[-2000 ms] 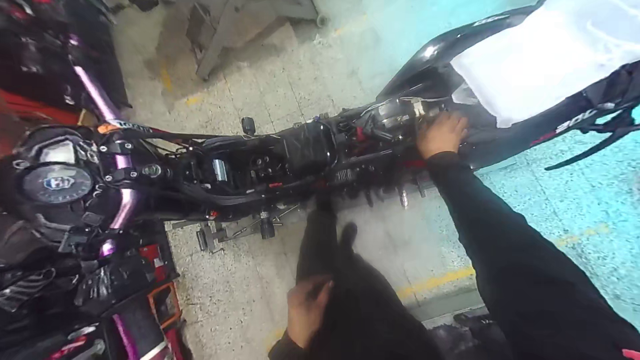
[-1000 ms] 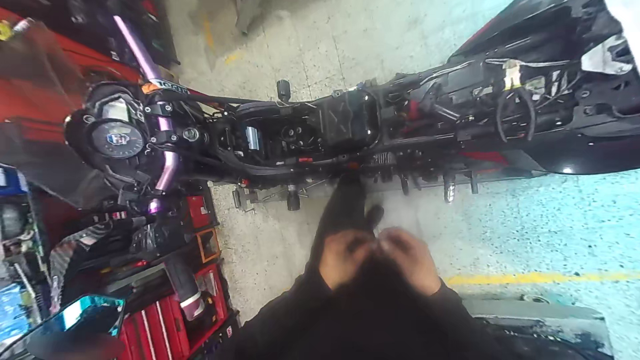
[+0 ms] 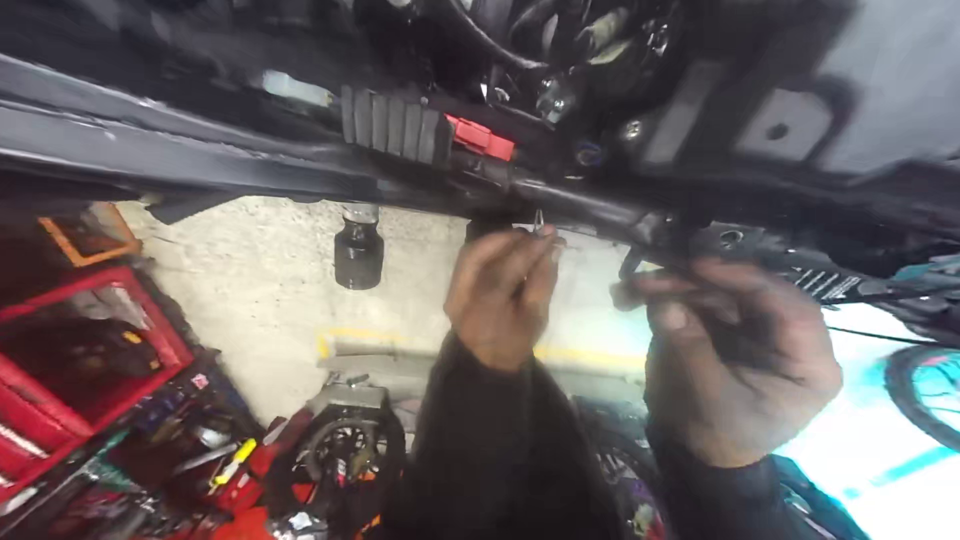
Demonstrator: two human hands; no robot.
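Observation:
The black frame of a motorcycle (image 3: 262, 161) runs across the upper part of the view, with a red plastic connector (image 3: 480, 138) on it. My left hand (image 3: 506, 292) is just below the frame tube, its fingertips closed on a small, pointed metal piece (image 3: 538, 219) whose kind I cannot tell. To its right, close under the frame, is my right hand (image 3: 739, 345), blurred, with fingers bent and thumb near them; a small dark part shows by its fingertips, and whether it is held is unclear. A black cylindrical peg (image 3: 358, 255) sticks down from the frame, left of my left hand.
A red tool cabinet (image 3: 169, 330) stands at the lower left, beside tools including a yellow-handled one (image 3: 244, 451). Below lies a wheel (image 3: 341, 442) on or near the tiled floor (image 3: 255, 300). Another wheel (image 3: 930, 390) is at the far right.
My hands were together below the motorcycle one second ago; now they are apart, up at the underside of its frame. The view has moved much closer to the frame.

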